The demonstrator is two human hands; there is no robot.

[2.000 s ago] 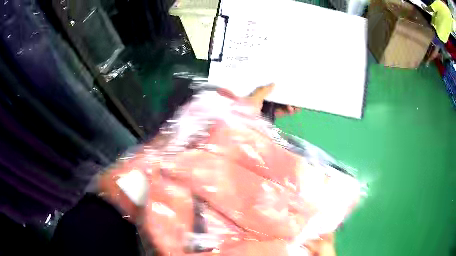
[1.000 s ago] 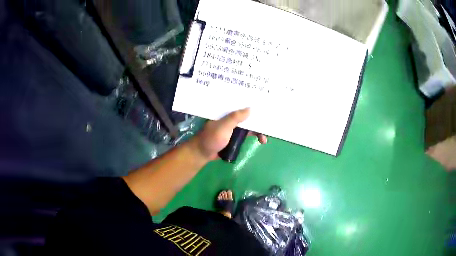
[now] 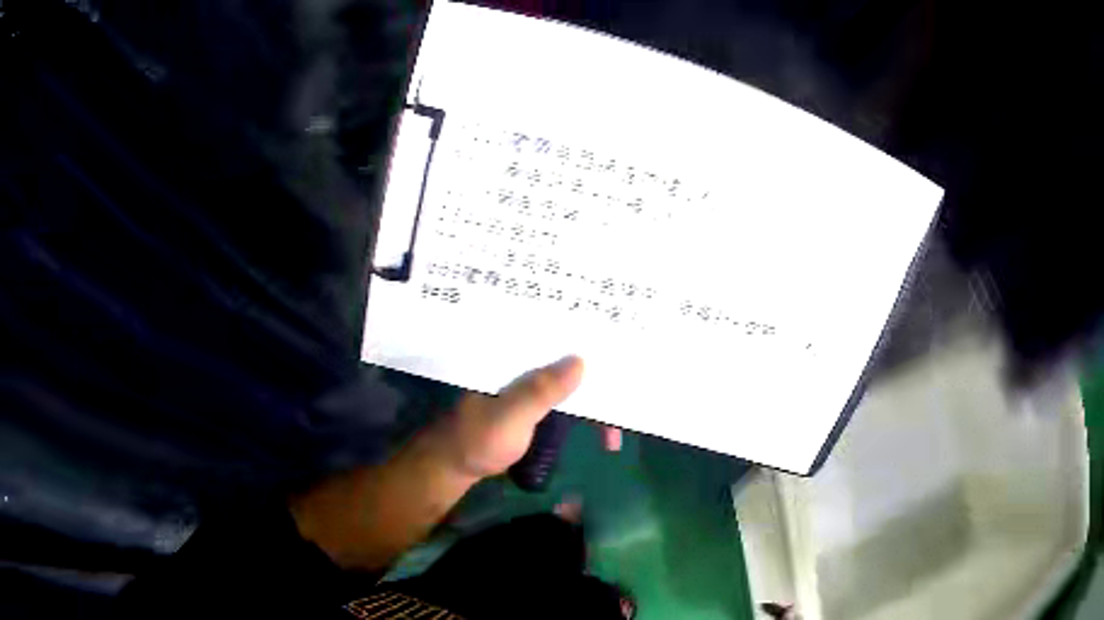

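My left hand point(image 3: 506, 426) holds the clipboard by its near edge, thumb on top of the sheet, fingers under it. The white pick list point(image 3: 654, 260) lies on the dark board, with short printed lines; its black metal clip point(image 3: 412, 194) is at the left edge. A dark cylindrical object point(image 3: 540, 453) is in the same fist, under the clipboard. My right hand is not in view.
A pale, light-coloured bin or tray point(image 3: 956, 460) stands at the lower right. Dark garments point(image 3: 182, 218) fill the left side, and a dark mass point(image 3: 1017, 158) is at the upper right. Green floor point(image 3: 666, 521) shows below the clipboard. My dark clothing is at the bottom.
The coral packet seen two seconds ago is out of view. The clipboard sits lower and nearer than one second ago. The pale bin has come into view and the dark bag on the floor has left it.
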